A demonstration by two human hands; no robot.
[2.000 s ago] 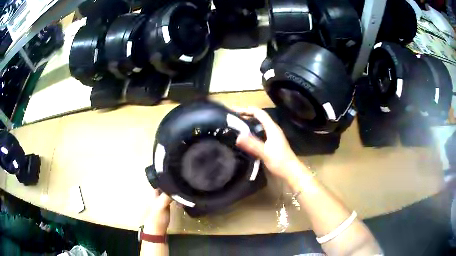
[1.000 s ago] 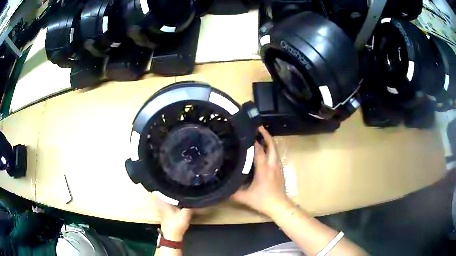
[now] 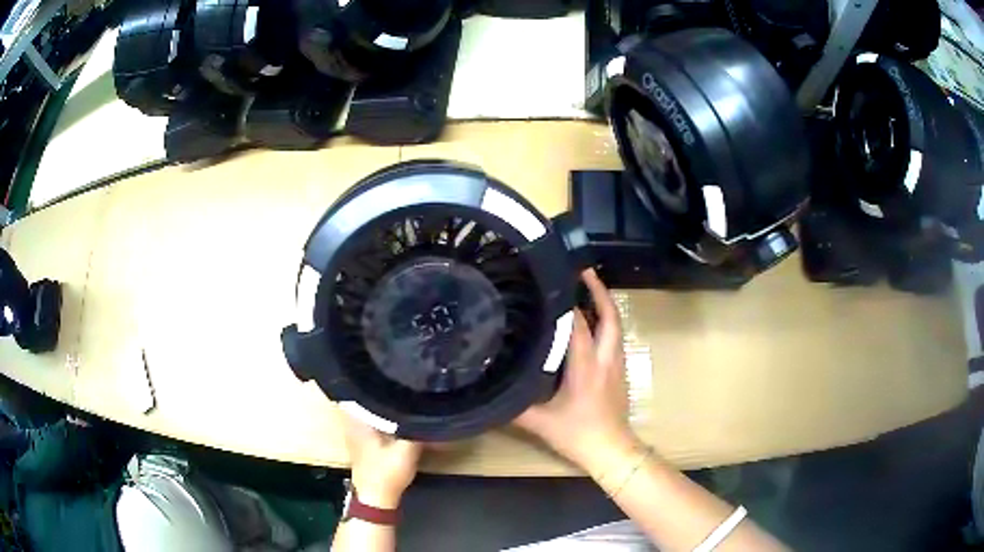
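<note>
A black portable fan is held face up over the near middle of the bench. Its grille shows radial ribs, and the glossy centre disc shows small lit digits. White strips sit on its rim. My left hand is under the fan's near left edge, its fingers hidden beneath the fan. My right hand grips the fan's lower right side, with the fingers partly hidden behind the rim. The fan's base is hidden under the head.
A fan marked "Orashare" stands close by at the right on its black base. More fans stand further right, and several line the back left. A small dark fan is at the far left. A thin item lies on the tan bench.
The held fan has turned face up from a tilted, blurred pose. My right hand has moved from its upper right side down to its lower right side. Digits now show on the disc.
</note>
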